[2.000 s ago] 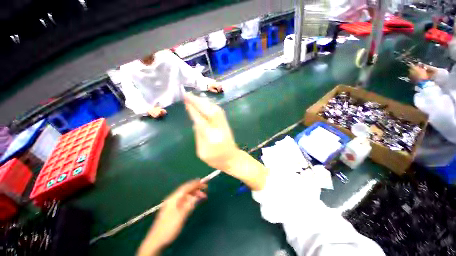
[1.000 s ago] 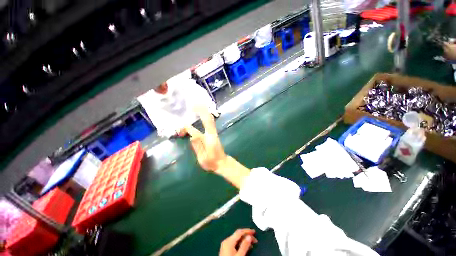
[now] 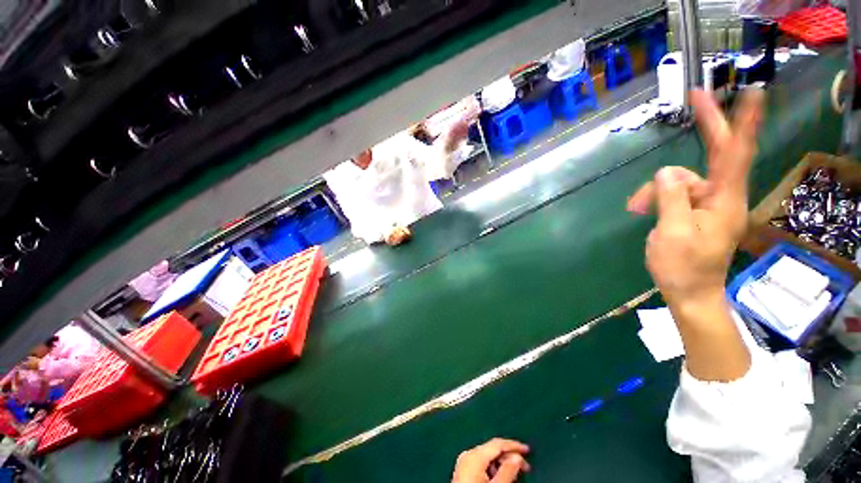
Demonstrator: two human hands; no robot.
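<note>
My right hand point(image 3: 703, 222) is raised over the bench at the right. Two fingers point up and apart, the others are bent, and it holds nothing. My left hand point(image 3: 491, 462) is low at the bottom centre, cut off by the edge. Its fingers are loosely curled, with a gap at the thumb and nothing visible in it. A slim blue pen point(image 3: 592, 407) lies on the green bench point(image 3: 491, 311) between the hands. White papers point(image 3: 660, 334) lie partly behind my right forearm.
A blue tray point(image 3: 805, 332) of white wipes and a cardboard box point(image 3: 776, 209) of metal parts are at right. A red compartment tray point(image 3: 247, 360) and a black foam tray point(image 3: 260, 439) are at left. A person in white point(image 3: 382, 189) is across the bench. Black trays point(image 3: 208, 80) hang overhead.
The view has turned right-to-left, so the red tray sits further in. My right hand has swung from the centre to the right, uncovering the blue pen. My left hand stays low.
</note>
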